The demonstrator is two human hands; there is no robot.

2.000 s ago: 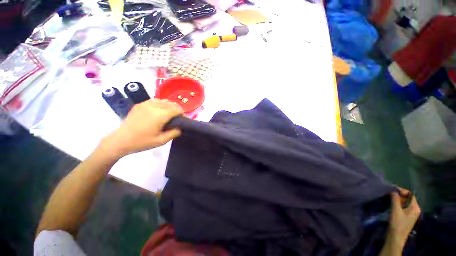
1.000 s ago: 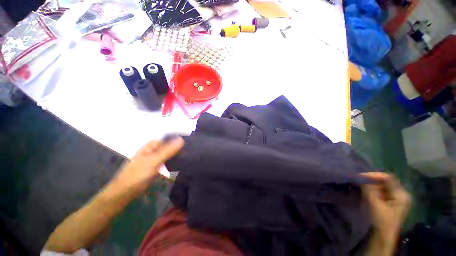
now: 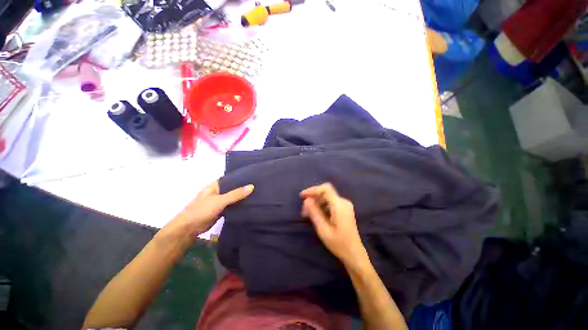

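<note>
A dark garment lies heaped over the table's near edge and my lap. My left hand grips its left edge, thumb on top and fingers beneath the cloth. My right hand is over the middle of the garment, its fingers curled and fingertips close to the cloth. Whether it holds something small cannot be made out. A short dark line shows in the cloth between the hands. A red dish with a few small gold-rimmed buttons stands beyond the garment.
On the white table are dark thread cones, a red strip, button sheets, yellow spools and clear bags. A white bin stands at right on the green floor. Dark cloth lies lower right.
My right hand has let go of the garment's right end and moved left over its middle. My left hand still holds the left edge, and the cloth is no longer stretched between both hands.
</note>
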